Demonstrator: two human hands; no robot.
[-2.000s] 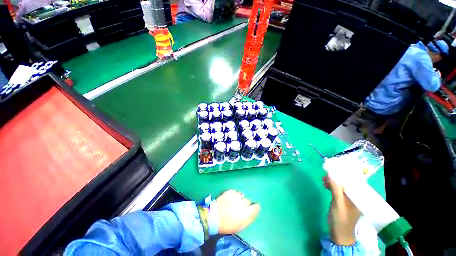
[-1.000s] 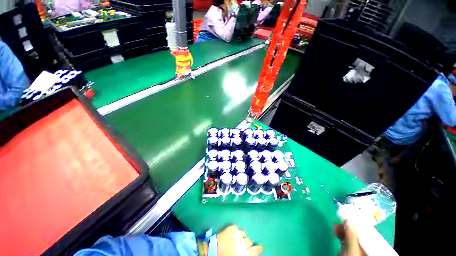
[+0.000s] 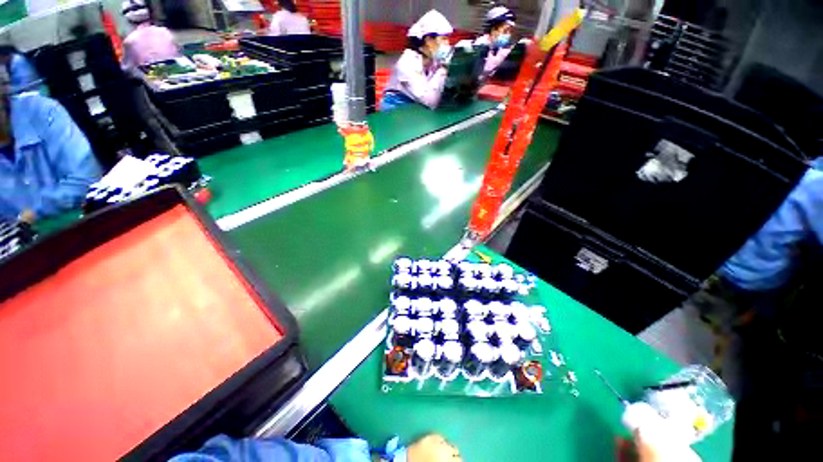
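Observation:
The circuit board [image 3: 451, 385] lies on the green mat [image 3: 623, 352], with rows of dark capacitors with whitish tops and copper coils at its two near corners. My left hand [image 3: 433, 449] is at the bottom edge, mostly cut off; its fingers are hidden. My right hand [image 3: 629, 448] is at the bottom right, largely cut off, around the white glue syringe [image 3: 654, 429], whose thin needle points up and left. The syringe's rear end is out of the picture. A crumpled clear plastic bag [image 3: 713, 399] lies beside the syringe.
A black tote with red lining [image 3: 144, 316] stands at the left. A green conveyor belt [image 3: 361, 235] runs behind the board, beside an orange-red post [image 3: 510, 144]. Stacked black totes [image 3: 668, 207] stand right of it. People sit beyond the belt and at both sides.
The view has tilted up, so the board, belt and both hands sit lower in the picture. Both hands are now more cut off, and the syringe's green cap has left the view.

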